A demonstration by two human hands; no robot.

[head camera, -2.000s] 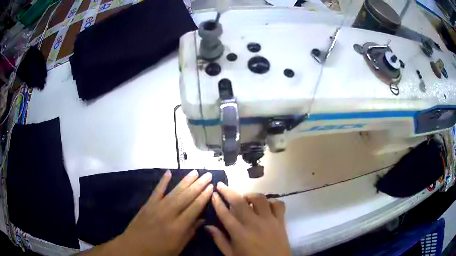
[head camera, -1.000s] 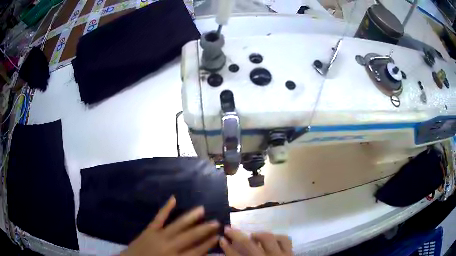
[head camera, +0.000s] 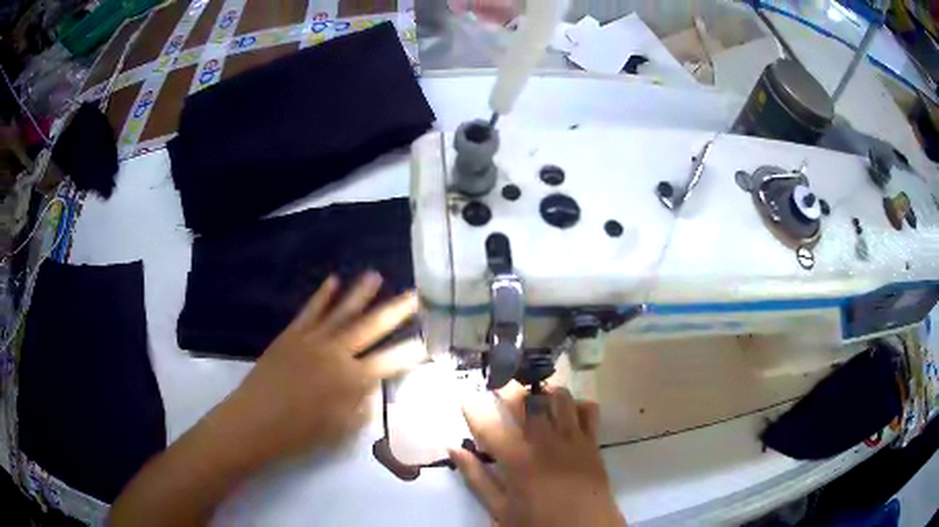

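A dark cut panel [head camera: 278,270] lies flat on the table left of the sewing machine head [head camera: 638,221], its right end hidden by the head. My left hand [head camera: 335,355] rests on the panel's lower right part, fingers spread. My right hand [head camera: 535,443] is under the needle area, close to the presser foot [head camera: 537,367], with fingers bent. It is blurred, and I cannot tell whether it holds anything. Another dark panel [head camera: 91,371] lies at the left edge.
A folded stack of dark pieces [head camera: 299,124] lies at the back left, touching the panel. Small dark pieces lie at far left [head camera: 88,149] and under the machine arm [head camera: 839,407]. A dark tin [head camera: 785,101] stands behind the machine.
The panel has moved away from me, up to the folded stack and behind the machine head. My left hand has moved forward with it. My right hand has moved up to the needle area.
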